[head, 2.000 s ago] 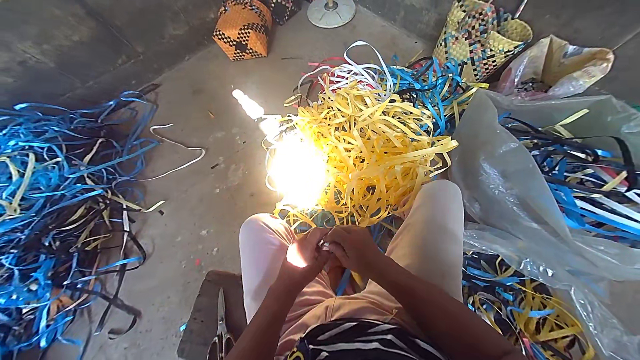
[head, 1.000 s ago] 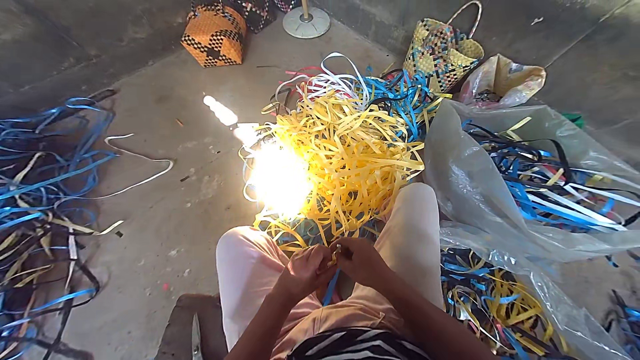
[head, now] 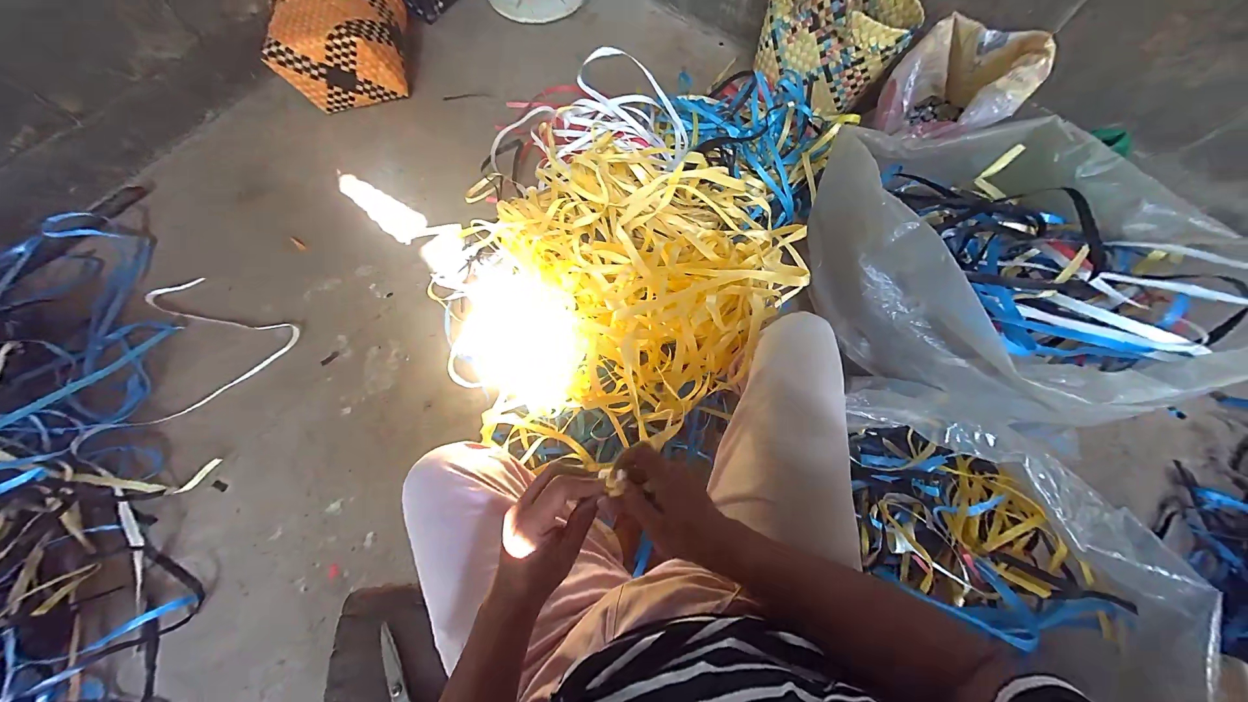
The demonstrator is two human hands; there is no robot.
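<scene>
Between the knees, my left hand [head: 554, 517] and my right hand [head: 663, 497] meet, fingertips pinching a small piece of yellow strip [head: 616, 478]. How the piece is shaped is too small to tell. Just beyond the hands lies a large tangled heap of yellow plastic strips [head: 663, 263], its left side washed out by glaring sunlight. White strips [head: 624, 117] and blue strips [head: 770, 127] lie at the heap's far edge. Metal scissors [head: 392, 663], partly cut off by the frame, rest on a dark block [head: 356, 643] beside the left thigh.
Tangled blue and black strips [head: 88, 370] cover the floor at left. At right, clear plastic sheeting [head: 877, 263] holds mixed strips [head: 1072, 283]. An orange and black woven basket [head: 341, 54], a multicoloured woven basket [head: 829, 44] and a crumpled sack [head: 965, 73] stand at the back.
The hands stay together between the knees, with the fingers shifted around the small yellow piece. The view has swung slightly.
</scene>
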